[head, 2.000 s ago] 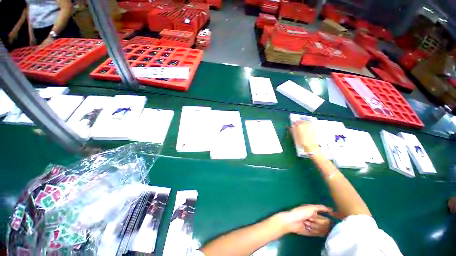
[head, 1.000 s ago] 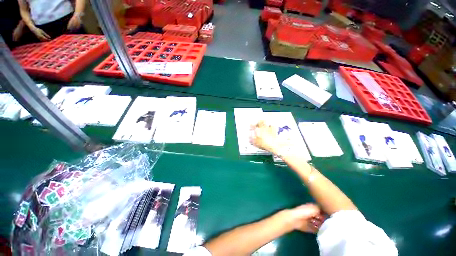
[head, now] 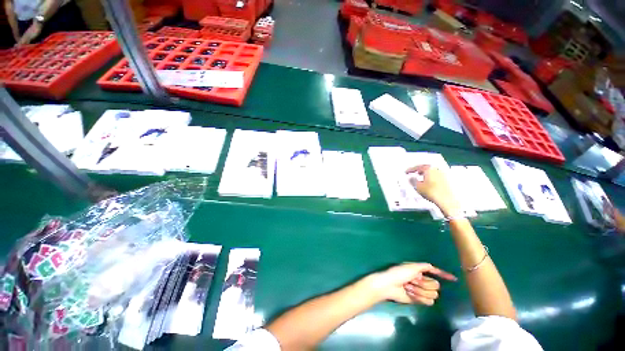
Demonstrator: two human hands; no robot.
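Note:
Flat white boxes, some with a small dark picture (head: 299, 161), lie in loose groups on the green belt. My right hand (head: 428, 184) reaches over a box group right of centre, fingertips down at a printed box (head: 389, 179). Anything pinched in them is too small to tell. My left hand (head: 409, 284) is above the green surface nearer me, index finger stretched right and the others curled; its palm is hidden. Printed cards (head: 195, 291) lie fanned at lower left, with one card apart (head: 237, 295). A crinkled clear bag (head: 103, 264) beside them holds small red and green pieces.
Two white box stacks (head: 350, 108) (head: 401, 116) sit on the far ledge. Red compartment trays (head: 504, 127) (head: 192, 65) stand on the far side. A metal upright (head: 131, 48) crosses the left. Another person's hand (head: 619, 221) is at the right edge.
The box groups have moved right in view. My right hand has moved right with the group it was over. My left hand's index finger is now stretched out.

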